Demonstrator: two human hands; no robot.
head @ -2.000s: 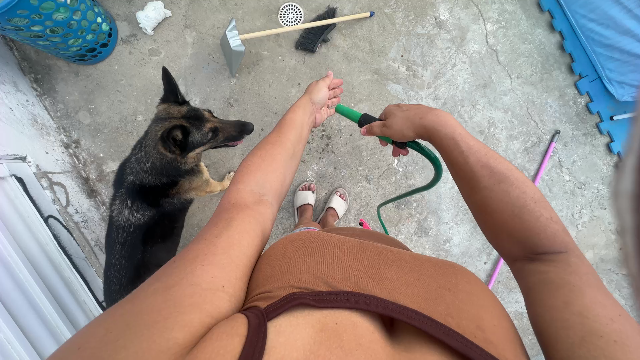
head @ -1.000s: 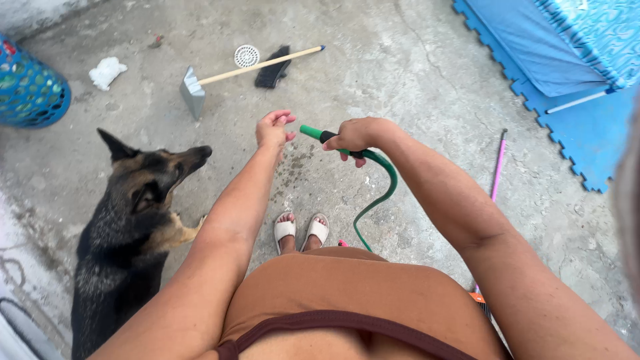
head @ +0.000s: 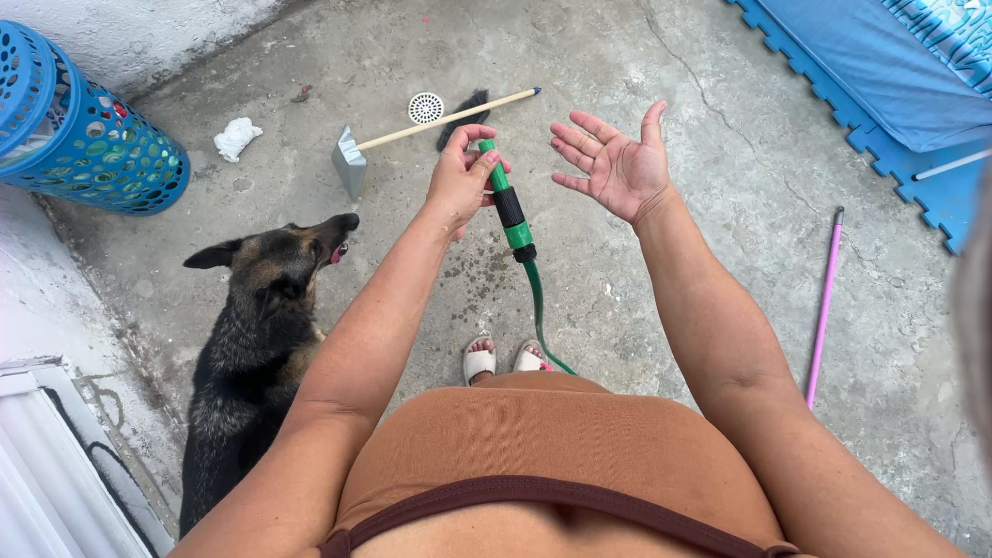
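Observation:
My left hand [head: 463, 177] grips a green and black hose nozzle [head: 508, 203] near its green tip, thumb and fingers around it. From the nozzle's lower end a green garden hose [head: 537, 298] curves down past my sandaled feet. To the right of the nozzle, my right hand [head: 620, 164] is empty, palm up with its fingers spread. Dark wet spots mark the concrete floor below the nozzle. No water is seen coming from the tip.
A black and tan dog [head: 267, 310] is close beside my left arm. Beyond lie a long-handled dustpan [head: 351, 164], a dark brush head [head: 465, 118], a white drain cover [head: 425, 108] and crumpled white paper [head: 237, 139]. A blue basket [head: 147, 167] stands left; a pink pole [head: 824, 310] and blue foam mats [head: 891, 167] lie right.
The nozzle has passed from my right hand to my left. My right hand, earlier closed around it, has come off and turned palm up.

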